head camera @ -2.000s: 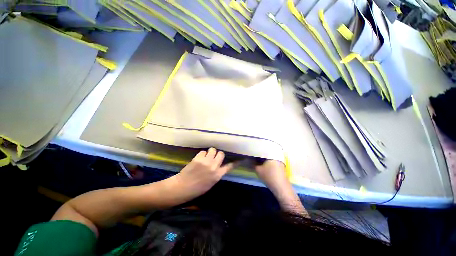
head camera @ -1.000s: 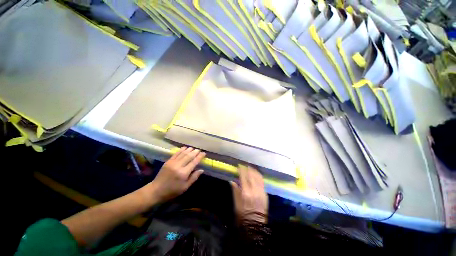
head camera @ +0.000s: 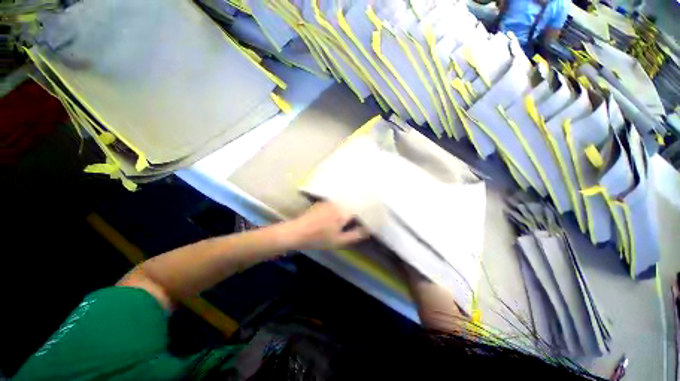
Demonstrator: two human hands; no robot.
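Observation:
A pale grey bag panel (head camera: 417,193) with yellow edges lies on the table in front of me, bright with glare. Its near side is lifted and bent. My left hand (head camera: 332,225) is at the near left edge, fingers curled at the panel's edge and slightly blurred; it seems to pinch that edge. My right hand (head camera: 436,301) is at the near right side, only wrist and back part visible; its fingers are hidden under the panel, so its grip cannot be seen.
A stack of large grey sheets (head camera: 156,82) lies at the left. A fanned row of yellow-edged pieces (head camera: 477,104) runs across the back. Narrow grey strips (head camera: 559,283) lie right of the panel. A small tool (head camera: 619,368) is at the lower right. A person in blue (head camera: 531,18) is behind.
My hands have moved from the table's front edge onto the panel's near side, which is now lifted, its dark-lined band no longer flat. The view has shifted, moving the scene right and down.

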